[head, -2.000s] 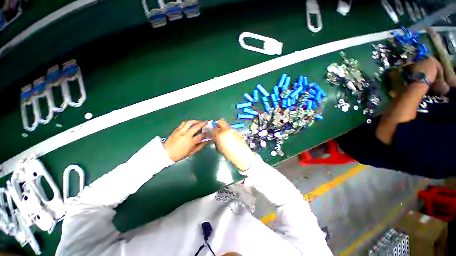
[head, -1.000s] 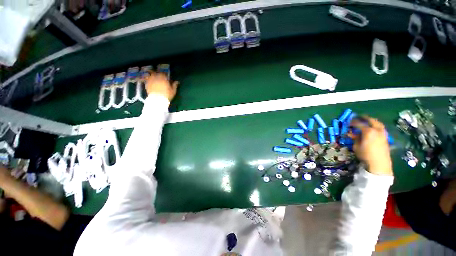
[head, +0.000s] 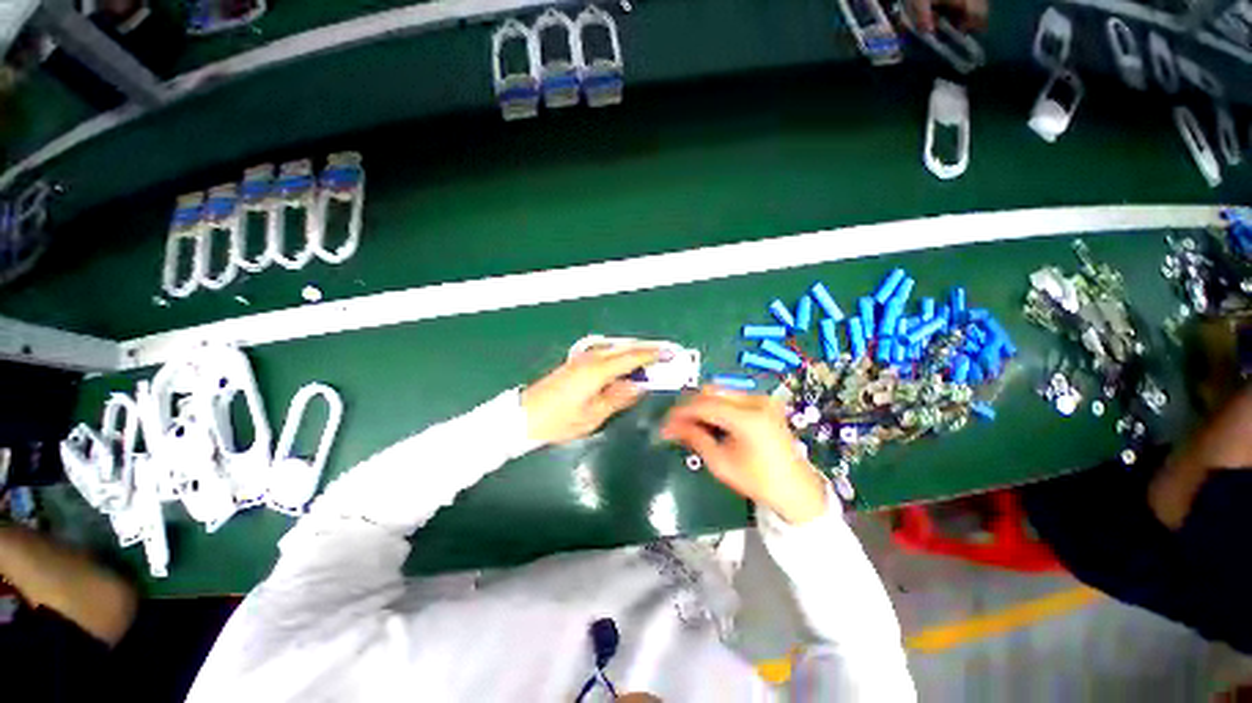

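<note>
A white housing [head: 671, 367] lies at the middle of the bench, its loop end pointing left. My left hand [head: 593, 390] holds it from the near side, fingers over its loop. My right hand [head: 737, 437] is just right of and below the housing's head, fingers curled. Thin strands and a small white disc [head: 693, 463] show near its fingertips; whether the fingers grip them I cannot tell. The heap of blue battery cells [head: 893, 330] with circuit boards and wires [head: 879, 398] lies right of my right hand.
A jumbled pile of white housings [head: 206, 440] is at the left. Filled housings [head: 261, 220] stand in a row beyond the white strip [head: 549, 286]. A second parts heap [head: 1092, 323] is farther right. Other people's arms show at both sides, and a hand at the top right.
My left hand has come back from the row beyond the strip and now holds a housing. My right hand has moved left, out of the blue cells. The lone housing on the belt is gone from its place.
</note>
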